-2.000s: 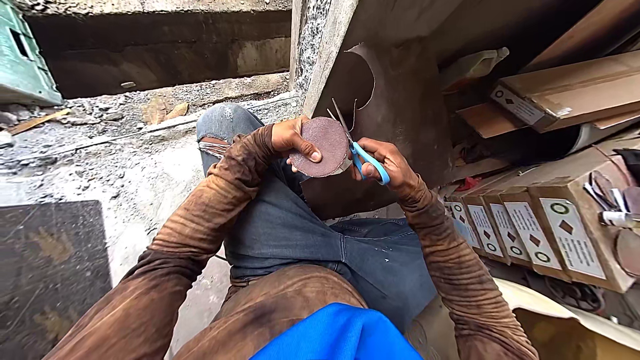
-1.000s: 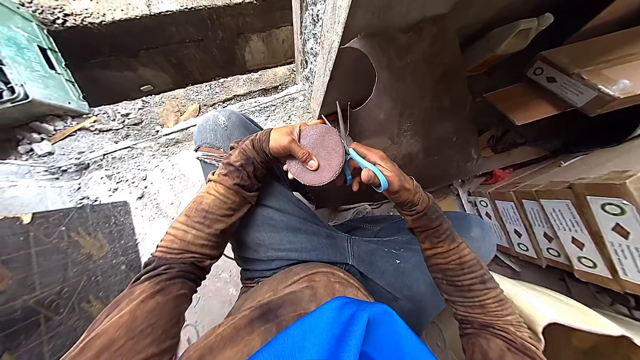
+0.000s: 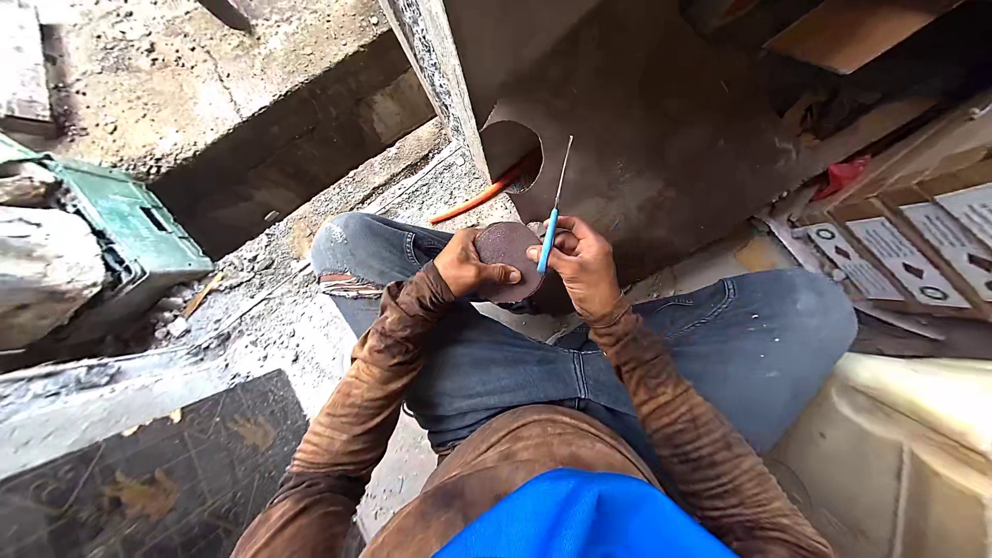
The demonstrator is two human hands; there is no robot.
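A round reddish-brown sanding disc (image 3: 505,254) is held by its left edge in my left hand (image 3: 466,267), the thumb lying on its face. At the disc's right edge, my right hand (image 3: 583,267) grips scissors with light-blue handles (image 3: 549,242). Seen edge-on, the scissors have their narrow metal tips directed up and away from me; whether the blades are apart cannot be told. Behind the hands stands a dark brown sheet (image 3: 651,116) with a round hole cut near its left edge.
An orange hose or cable (image 3: 473,203) comes out by the hole. Cardboard boxes (image 3: 891,209) with printed labels stand at the right. A green plastic crate (image 3: 128,213) sits at the left, above a dark panel (image 3: 155,473) with dry leaves. Rubble lies along the concrete edge.
The scissors, earlier seen with blades apart and looped handles showing, have turned edge-on in my right hand. My left hand still holds the disc. The view has shifted.
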